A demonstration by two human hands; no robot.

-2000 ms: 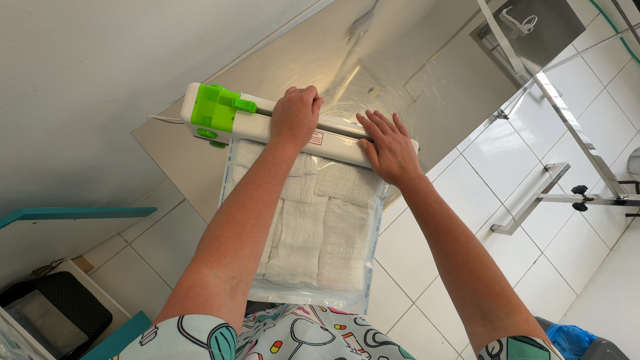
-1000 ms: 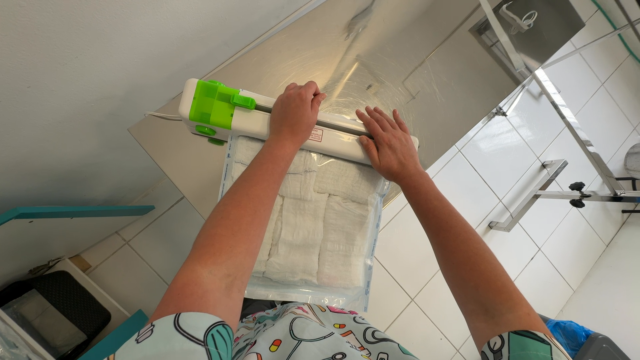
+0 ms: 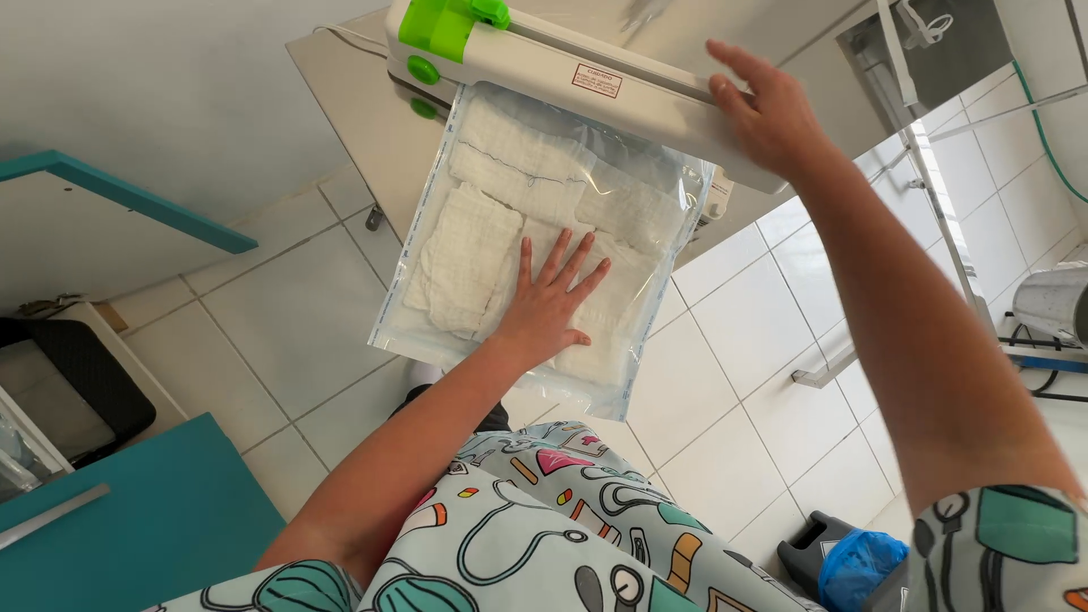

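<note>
A clear sterilization pouch (image 3: 395,293) with blue-printed edges holds several folded white gauze cloths (image 3: 472,255). Its upper end lies at a white and green heat sealer (image 3: 544,76) near the edge of a metal table. My left hand (image 3: 548,297) rests flat on the pouch with fingers spread, gripping nothing. At the sealer's right end is my right hand (image 3: 765,110), fingers apart, its palm side hidden; whether it touches the bar is hard to tell. The sealer bears a label with writing.
The steel table (image 3: 365,127) carries the sealer, whose cable (image 3: 340,38) runs left. A teal drawer front (image 3: 144,518) juts out lower left, below a teal-edged panel (image 3: 127,200). A bin with a blue bag (image 3: 858,565) stands lower right.
My left hand has moved from the sealer bar down onto the pouch. My right hand has lifted partly from its flat rest toward the bar's right end. The view has shifted closer.
</note>
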